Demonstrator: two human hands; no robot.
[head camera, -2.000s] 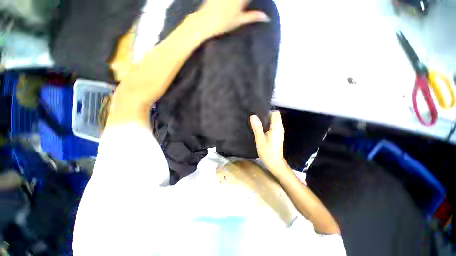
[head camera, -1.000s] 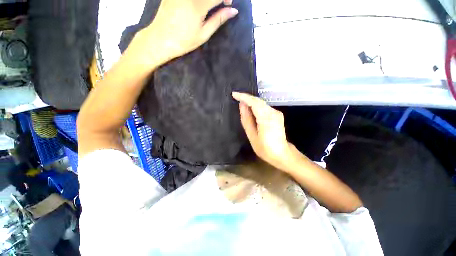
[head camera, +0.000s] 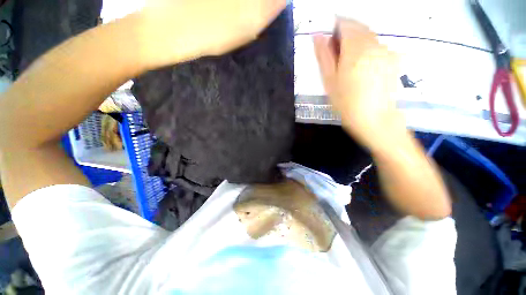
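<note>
A large dark brown-grey garment panel (head camera: 225, 109) lies over the table's front edge and hangs down to the lap. Its straight right edge runs along the white table. My left hand (head camera: 254, 23) reaches over the panel at the top edge of the picture; its fingers are cut off or hidden, so its grip cannot be told. My right hand (head camera: 360, 69) is blurred, above the white table to the right of the panel and apart from it. Its fingers are bent, and nothing shows clearly in it.
Scissors with red and yellow handles (head camera: 503, 101) lie on the white table (head camera: 450, 63) at the right. Dark scraps (head camera: 408, 82) lie near my right hand. A ruler strip (head camera: 317, 112) runs along the front edge. Blue baskets (head camera: 141, 167) stand below, with a white basket (head camera: 95, 147) at the left.
My right hand has moved from the panel up and right over the table. My left hand has moved up to the picture's edge. The view has shifted, showing the whole red scissor handle.
</note>
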